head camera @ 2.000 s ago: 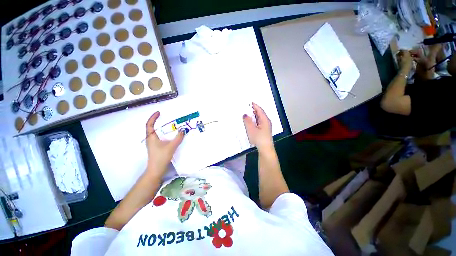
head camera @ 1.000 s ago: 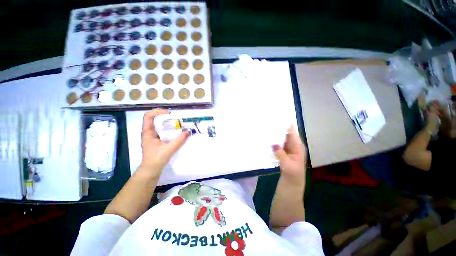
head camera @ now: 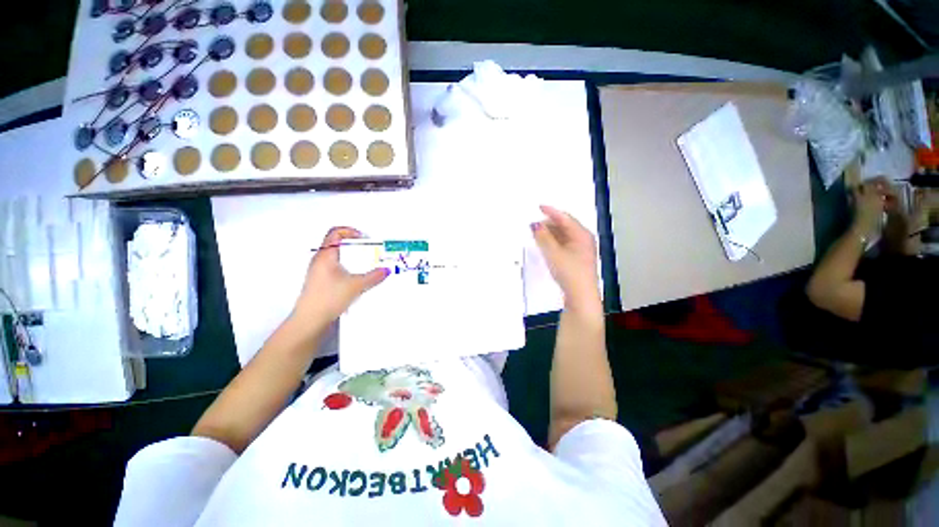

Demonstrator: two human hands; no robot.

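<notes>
A white panel [head camera: 438, 319] lies on the white work sheet close to my body. A green circuit board [head camera: 406, 246] with thin wires and small dark parts is at the panel's upper left. A dark lead runs left from it over my fingers. My left hand [head camera: 340, 276] is at the board's left end, thumb and fingers around its edge and the small parts. My right hand [head camera: 564, 250] is raised right of the panel, fingers curled and apart, with nothing visible in it.
A foam tray [head camera: 309, 185] with wired discs stands upper left. A clear box [head camera: 188, 345] of white pieces and stacked white panels [head camera: 82, 360] are left. Tissue [head camera: 484, 91] lies at the top. Another wired panel [head camera: 726, 170] is on the cardboard [head camera: 659, 206]. A person's arm [head camera: 846, 270] shows far right.
The view has shifted. The white panel now lies under the board near my body. My right hand's fingers have opened a little. My left hand stays at the board.
</notes>
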